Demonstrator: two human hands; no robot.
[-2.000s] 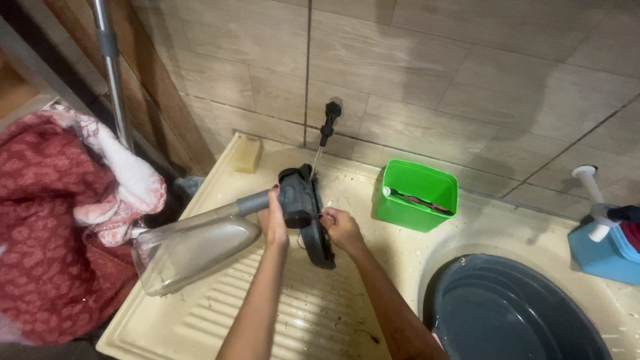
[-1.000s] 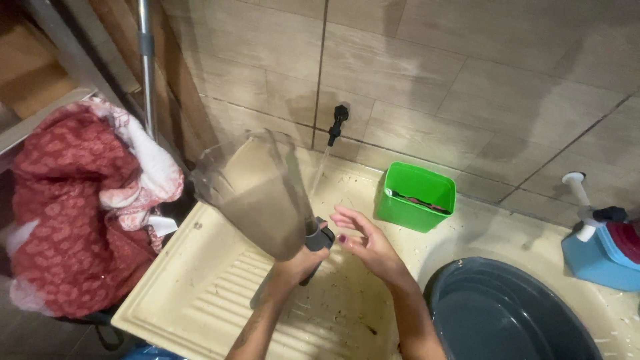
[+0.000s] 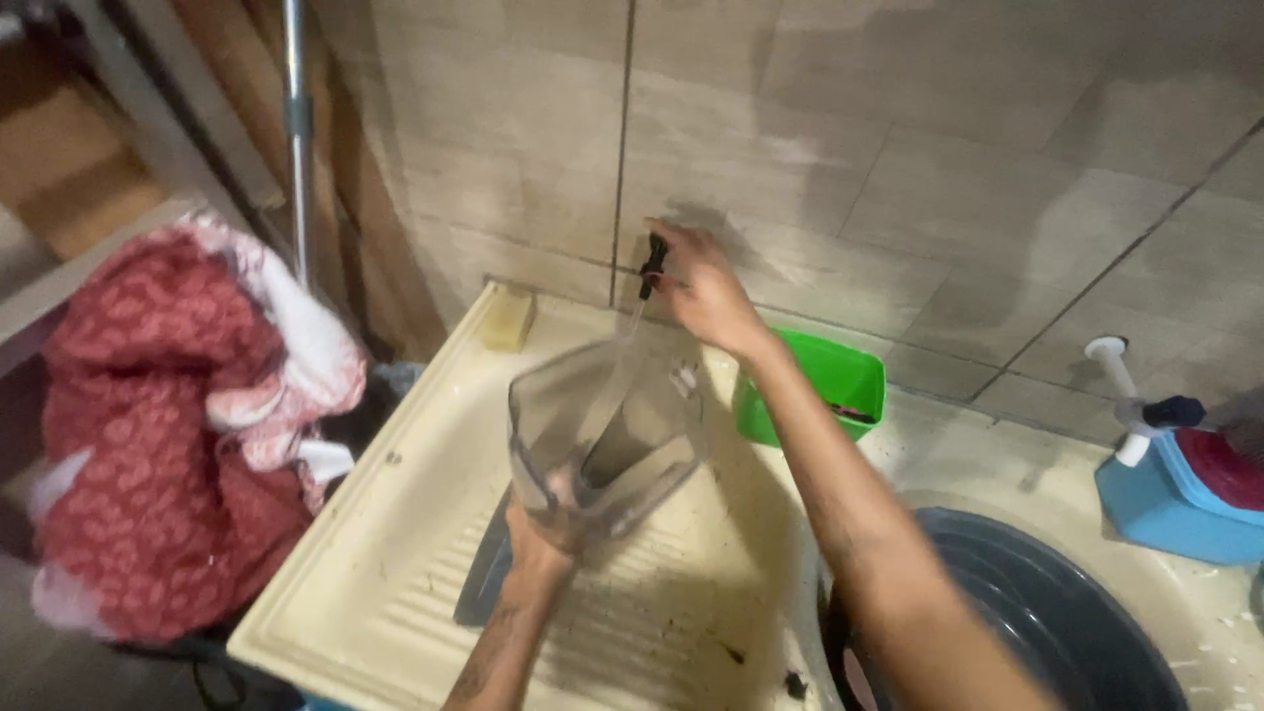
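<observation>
My left hand (image 3: 543, 528) holds a clear plastic container (image 3: 607, 444), its open top tilted up below the tap. My right hand (image 3: 706, 291) is at the black tap (image 3: 652, 265) on the tiled wall, fingers around its handle. A thin stream of water falls from the tap into the container. Under my left hand, a dark grey flat part (image 3: 484, 573) shows over the ribbed cream washboard sink (image 3: 415, 592); whether it joins the container cannot be told.
A yellow soap bar (image 3: 509, 319) lies at the sink's back corner. Right of the tap stand a green bin (image 3: 859, 370), a dark basin (image 3: 1066, 602) and a blue container (image 3: 1175, 499) beneath a white tap (image 3: 1116, 370). Red patterned cloth (image 3: 148, 395) hangs at left, near a metal pole (image 3: 296, 148).
My right hand has moved up to the tap. The clear container, bottom-up or sideways before, has been turned and now sits with its opening under the stream.
</observation>
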